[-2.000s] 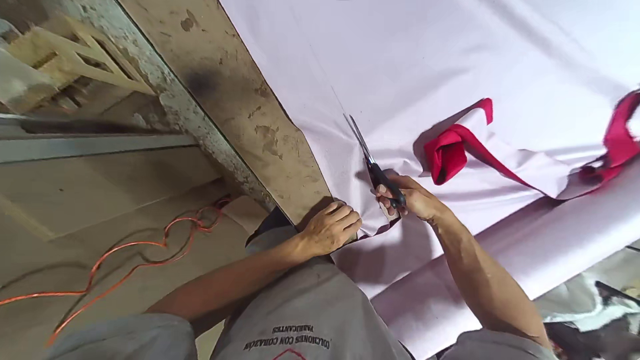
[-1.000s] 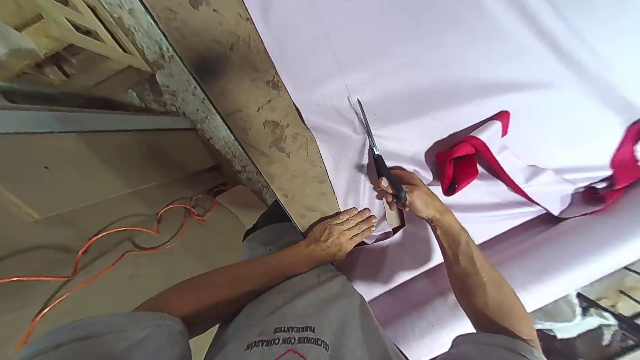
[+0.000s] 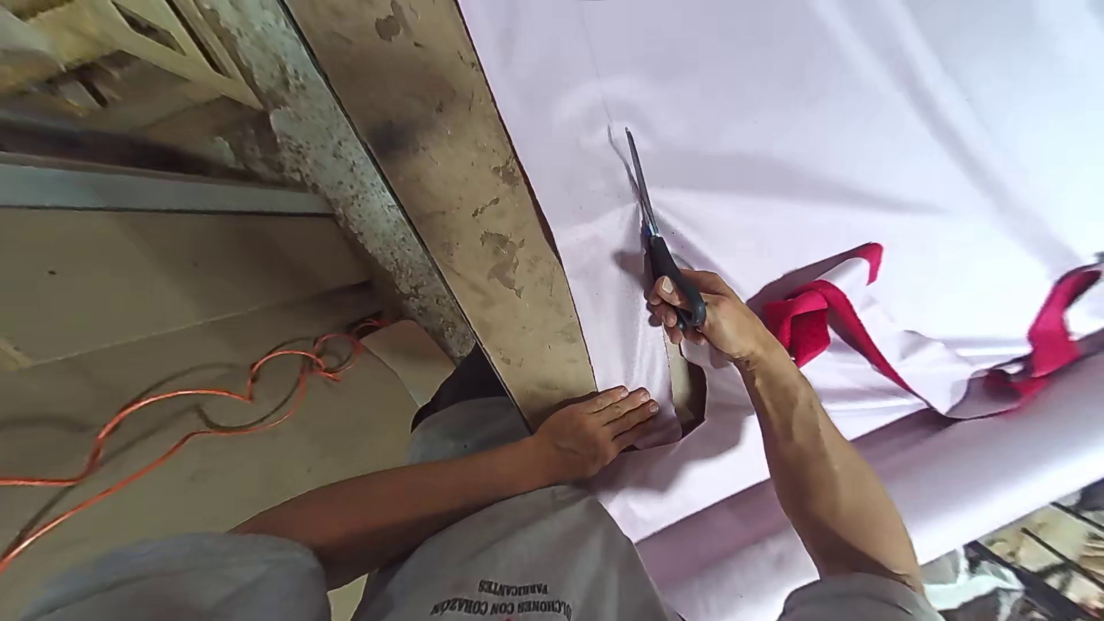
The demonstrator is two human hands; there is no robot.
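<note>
My right hand point(image 3: 703, 315) grips the black handles of a pair of scissors point(image 3: 660, 246), whose parted blades point away from me at a faint line on the pale pink fabric point(image 3: 776, 129). Behind the scissors a cut in the fabric gapes, showing the table beneath. My left hand point(image 3: 593, 431) lies flat with nothing gripped, pressing the near corner of the fabric strip at the table edge. To the right of my right hand lies a twisted fabric strip with a red underside point(image 3: 811, 319).
A worn wooden table edge point(image 3: 483, 224) runs along the fabric's left side. A thick roll of the pink fabric point(image 3: 862, 483) lies at the near right. An orange cable point(image 3: 185, 392) loops on the floor at left, below a wooden frame point(image 3: 164, 43).
The scissors have moved farther up the fabric, and the gap in it is longer. My left hand has gone from bent fingers at the fabric edge to lying flat on it.
</note>
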